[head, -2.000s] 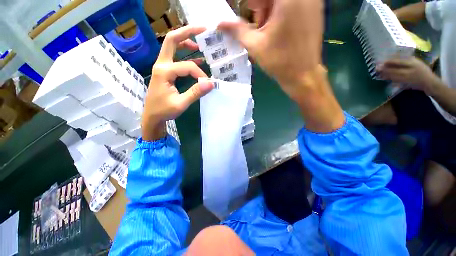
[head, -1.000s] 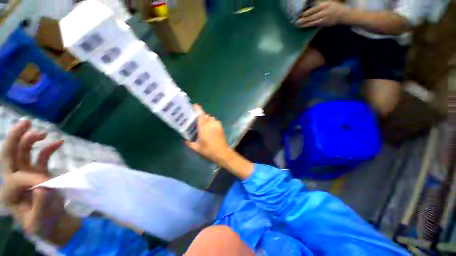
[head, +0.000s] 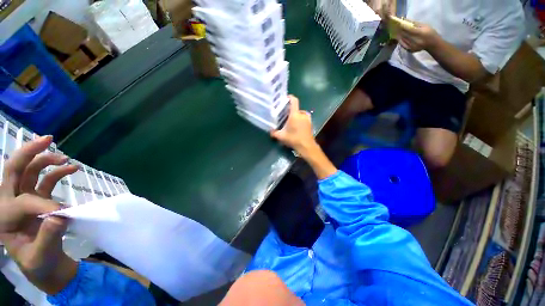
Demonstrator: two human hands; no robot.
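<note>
A long row of white product boxes (head: 254, 54) with dark label patches lies stepped across the green bench. My right hand (head: 296, 127) grips its near end. My left hand (head: 36, 218) pinches the end of the white label strip (head: 149, 242) between thumb and finger. The strip hangs toward my lap, with its plain side showing. More white boxes (head: 89, 182) stand behind my left hand and are partly hidden by it and the strip.
The dark green bench (head: 155, 131) has an open brown carton (head: 203, 57) at its far side. Another white box stack (head: 346, 27) lies near a seated person (head: 445, 48). A blue stool (head: 391, 185) stands beside the bench, and a blue crate (head: 36, 83) is at far left.
From peeling at the boxes with both hands, my right hand has moved to the row's near end and shifted it away toward the other person. My left hand keeps the strip, now at far left.
</note>
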